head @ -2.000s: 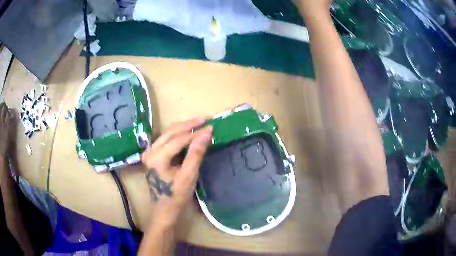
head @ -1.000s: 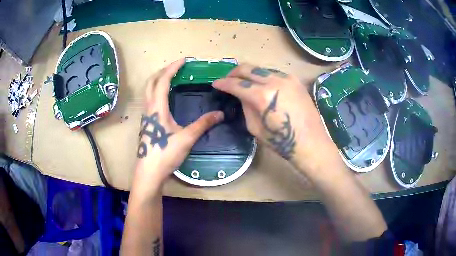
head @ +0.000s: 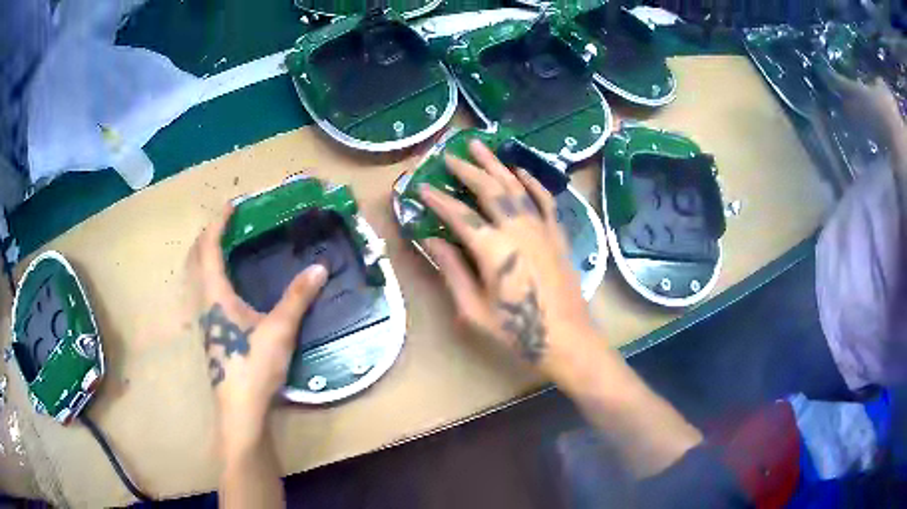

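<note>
A green housing (head: 348,355) with a white rim and a dark recess lies in front of me, its raised end away from me. My left hand (head: 254,333) grips its left side, thumb over the recess. My right hand (head: 507,268) lies over the raised end of a second green housing (head: 587,231) to the right, fingers spread on it. The hand hides much of this housing and its recess. A black part (head: 535,165) shows at that housing's far edge, just beyond my fingers.
Another green housing (head: 664,224) lies at the right, and several more lie at the back. One housing (head: 58,338) is at the far left, with a black cable (head: 114,457) near it. A glue bottle (head: 127,164) and white sheeting (head: 104,89) are at the back left.
The view has swung right. My right hand has left the front housing and moved onto the housing to its right. My left hand remains on the front housing.
</note>
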